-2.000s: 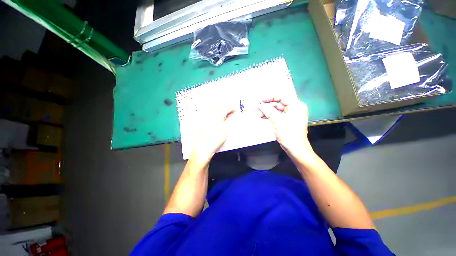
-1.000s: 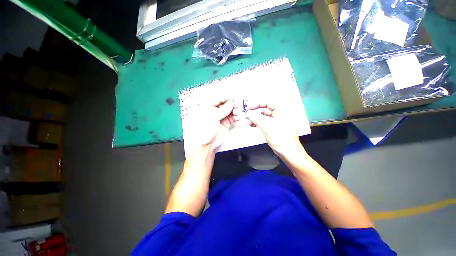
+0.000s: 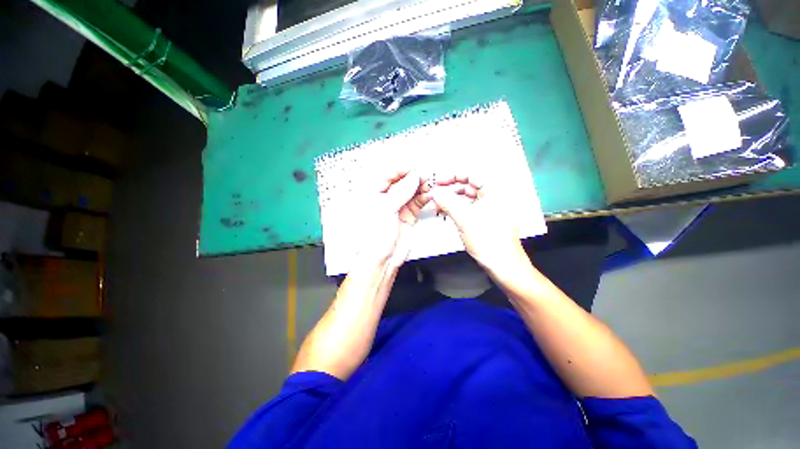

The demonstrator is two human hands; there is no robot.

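A white spiral-bound notebook [image 3: 355, 175] lies near the bench's front edge, its wire edge on the far side. My left hand [image 3: 390, 210] and my right hand [image 3: 469, 215] are bare and meet over its middle, fingertips nearly touching. Tiny dark parts [image 3: 429, 183] show between the fingertips of both hands. The hands are overexposed against the page, so the parts' shape and each finger's grip are unclear. A clear poly bag with dark contents [image 3: 395, 74] lies beyond the notebook.
The bench has a worn green top [image 3: 263, 175]. White-silver frames [image 3: 351, 39] lie at the back. An open brown carton [image 3: 605, 131] with shiny labelled bags [image 3: 702, 131] stands at right. A green post [image 3: 149, 57] rises at back left.
My two hands have come together over the notebook from apart two seconds ago. The small dark cluster seen between them earlier is now mostly covered by the fingers.
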